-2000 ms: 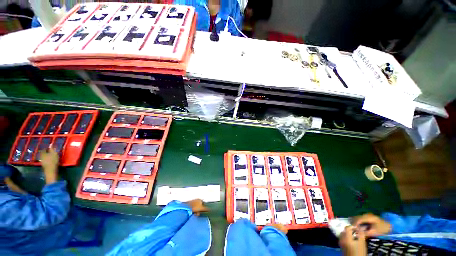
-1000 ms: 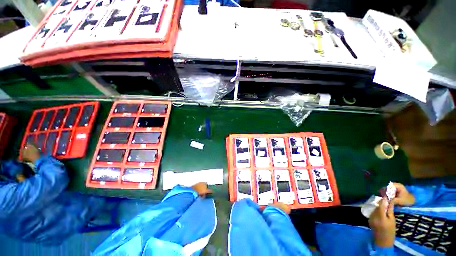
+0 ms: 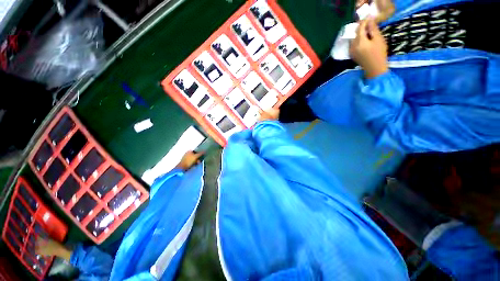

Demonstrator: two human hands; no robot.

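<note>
My left hand (image 3: 189, 159) rests at the near edge of a long white label strip (image 3: 174, 153) on the green mat. Its fingers are small and partly hidden, so its grip is unclear. My right hand (image 3: 269, 114) touches the near edge of a red-orange tray (image 3: 219, 138). The sleeve and tray edge hide part of it, and I cannot tell if it grips. The tray holds two rows of open phone assemblies (image 3: 254, 88), white with black parts.
To the left are a tray of dark phones (image 3: 89, 203) and another tray (image 3: 52, 224) with a neighbour's hand (image 3: 50, 248). A loose label (image 3: 143, 125) and blue pen (image 3: 133, 94) lie on the mat. Clear plastic (image 3: 68, 49) is behind. Another person's hands (image 3: 370, 46) hold white pieces at right.
The view has turned and tilted strongly, and the back shelf has left the picture. My hands are still at the strip and the tray edge.
</note>
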